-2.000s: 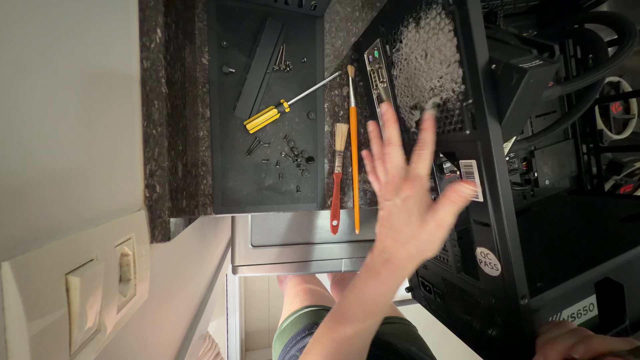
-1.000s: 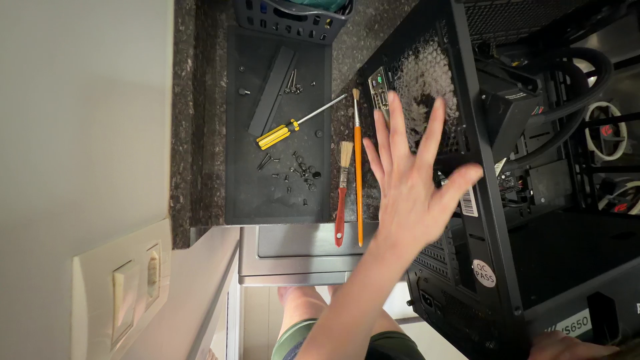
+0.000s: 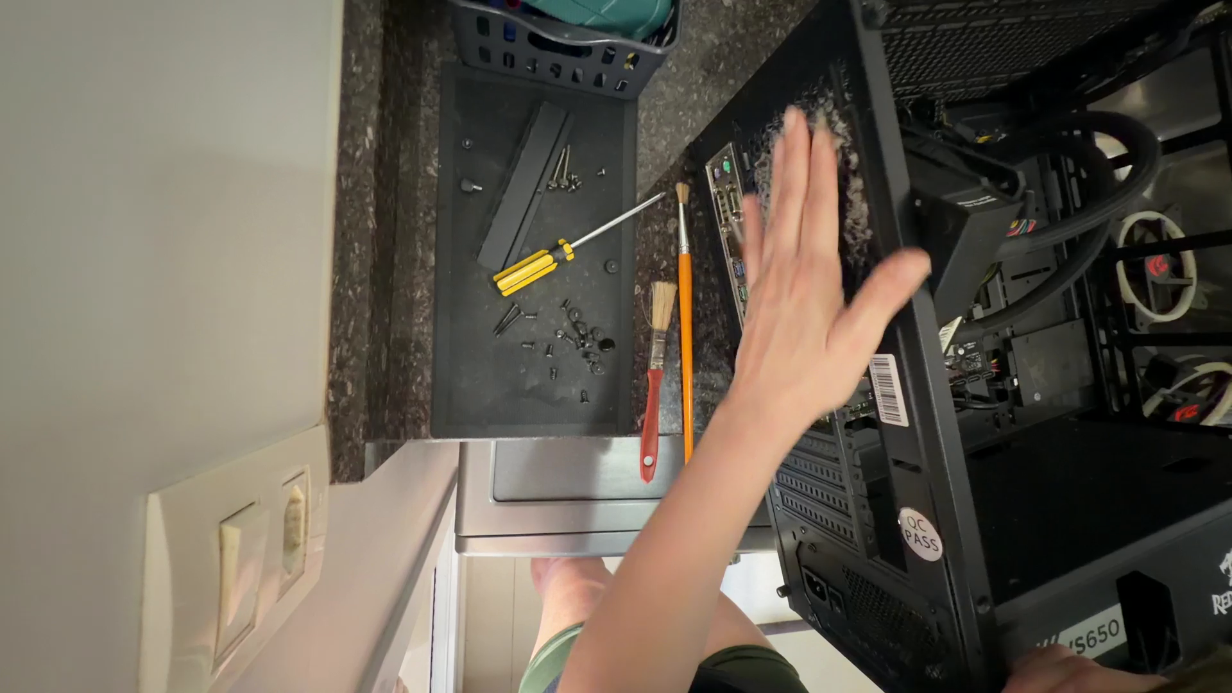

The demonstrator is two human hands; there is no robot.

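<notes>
My left hand (image 3: pixel 794 318) lies flat over the rear of an open black computer case (image 3: pixel 910 289), back of the hand up, thumb spread and fingertips on grey dust (image 3: pixel 855 207) that clings to the vent mesh. It holds nothing. The metal port plate (image 3: pixel 727 192) runs left of the fingers. At the bottom right edge, my right hand (image 3: pixel 1078 674) touches the case's lower side; most of it is cut off. Left of the case lie an orange-handled thin brush (image 3: pixel 685 327) and a red-handled flat brush (image 3: pixel 653 404). A yellow-handled screwdriver (image 3: pixel 529 269) rests on a dark tray.
The dark tray (image 3: pixel 462 385) also bears several loose screws (image 3: pixel 577 337) and a long black bar (image 3: pixel 525 188). Behind it stands a grey plastic basket (image 3: pixel 558 58). A wall plate with a switch (image 3: pixel 239 577) is at lower left. Cables (image 3: pixel 1107 221) loop inside the case.
My left hand has moved farther over the dusty mesh, with its fingers closer together. The dust patch has thinned and broken up since the earliest frame, baring dark mesh. The view has shifted.
</notes>
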